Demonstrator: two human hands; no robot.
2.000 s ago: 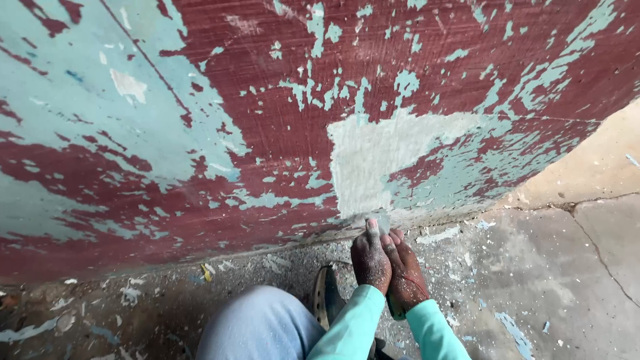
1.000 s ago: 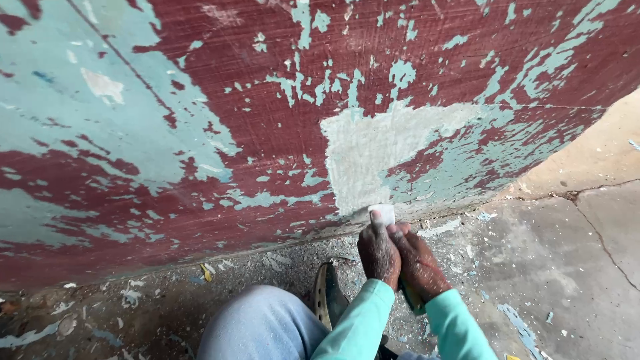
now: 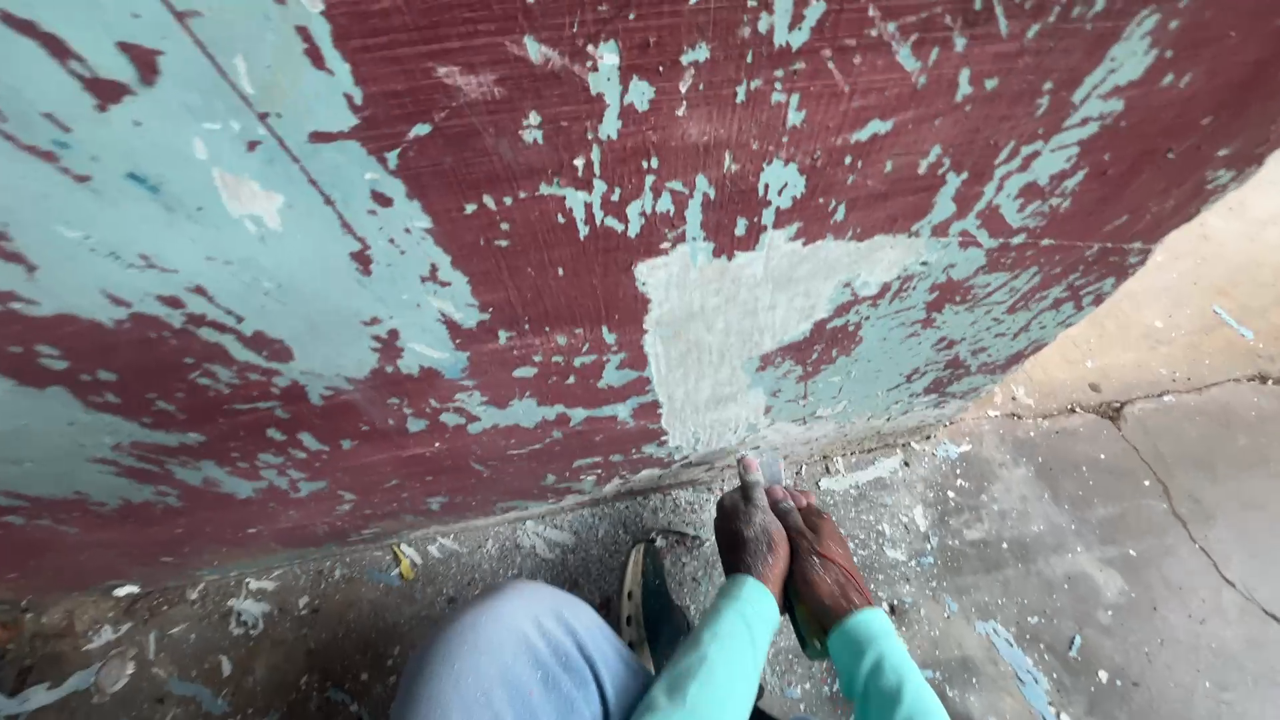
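Both hands are together near the foot of a wall (image 3: pixel 540 260) with flaking maroon and light-blue paint. My left hand (image 3: pixel 752 535) and my right hand (image 3: pixel 822 560) are closed around a scraper, whose flat pale blade (image 3: pixel 772 470) sticks out between the fingers. The handle is mostly hidden by the hands. The left thumb or finger points along the blade towards the wall's base. Just above the blade lies a bare whitish patch (image 3: pixel 705 350), bordered by blue and maroon paint.
Paint flakes lie over the grey concrete floor (image 3: pixel 1000 520), which has a long crack at the right. My bent knee (image 3: pixel 525 650) and a dark shoe (image 3: pixel 655 600) are close to the hands. A small yellow scrap (image 3: pixel 403 562) lies along the wall.
The hands with the scraper have stayed at the wall's base with small shifts. The blade looked paler and showed more plainly one second ago.
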